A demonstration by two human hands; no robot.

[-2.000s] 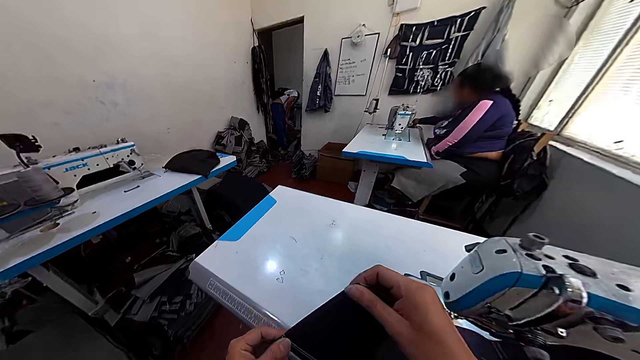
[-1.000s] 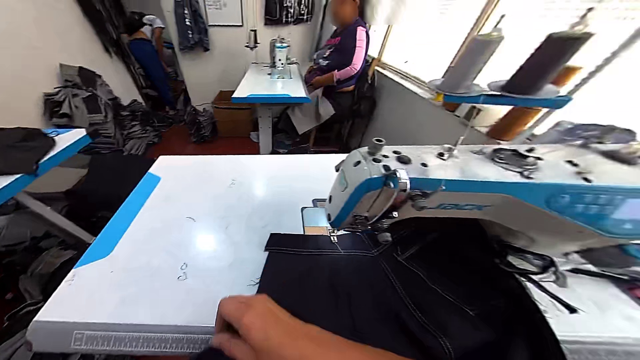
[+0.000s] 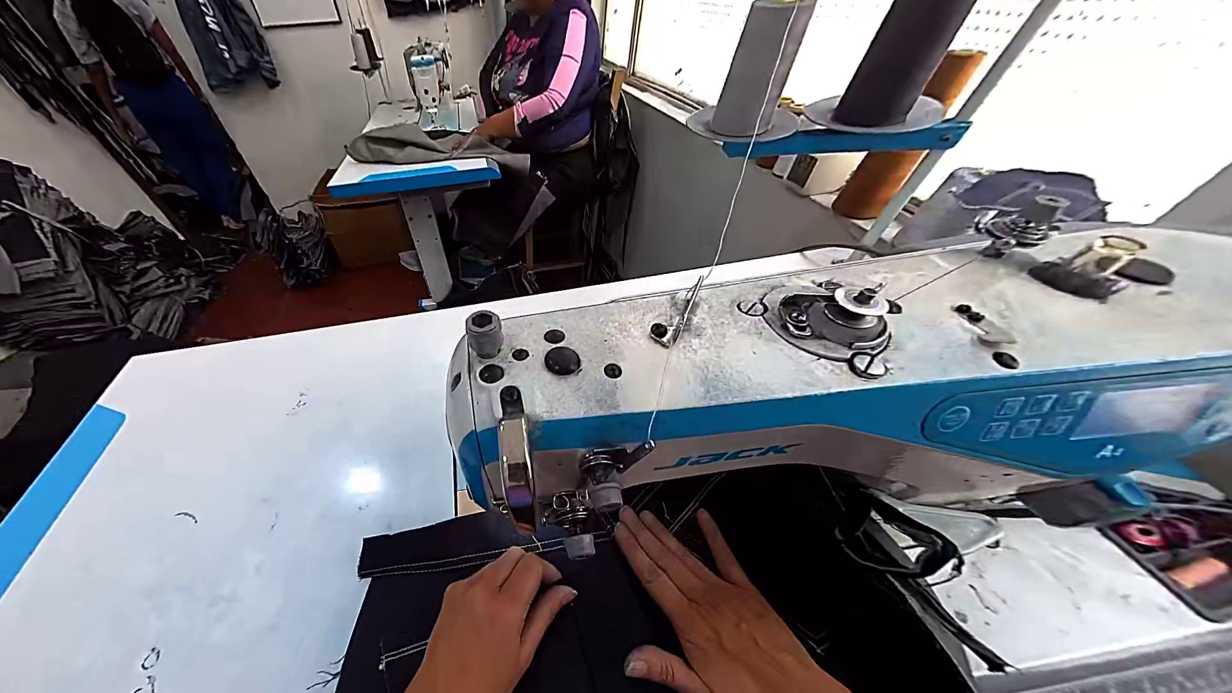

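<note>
A dark garment piece (image 3: 414,553) with pale double stitching lies under the head of a Jack industrial sewing machine (image 3: 616,404). My left hand (image 3: 500,616) rests on the fabric left of the needle area, fingers curled and the thumb near the forefinger; whether it pinches cloth is not clear. Flat on the same fabric, just right of the presser area, lies my right hand (image 3: 703,606) with its fingers spread toward the machine. The needle tip is hidden behind the machine's parts. A pale thread (image 3: 729,212) runs down from a grey cone to the machine.
Thread cones (image 3: 760,67) stand on a blue rack (image 3: 847,140) behind the machine. A tray with spools (image 3: 1179,558) lies at the right. Beyond the white table (image 3: 241,452), a person (image 3: 544,87) sits at another sewing machine (image 3: 428,77). Piled garments (image 3: 96,260) lie at the left.
Both hands are now on the fabric by the needle area; one second ago only one hand showed plainly, lower down. The seated person's grey cloth now lies on the far table. The view has moved closer.
</note>
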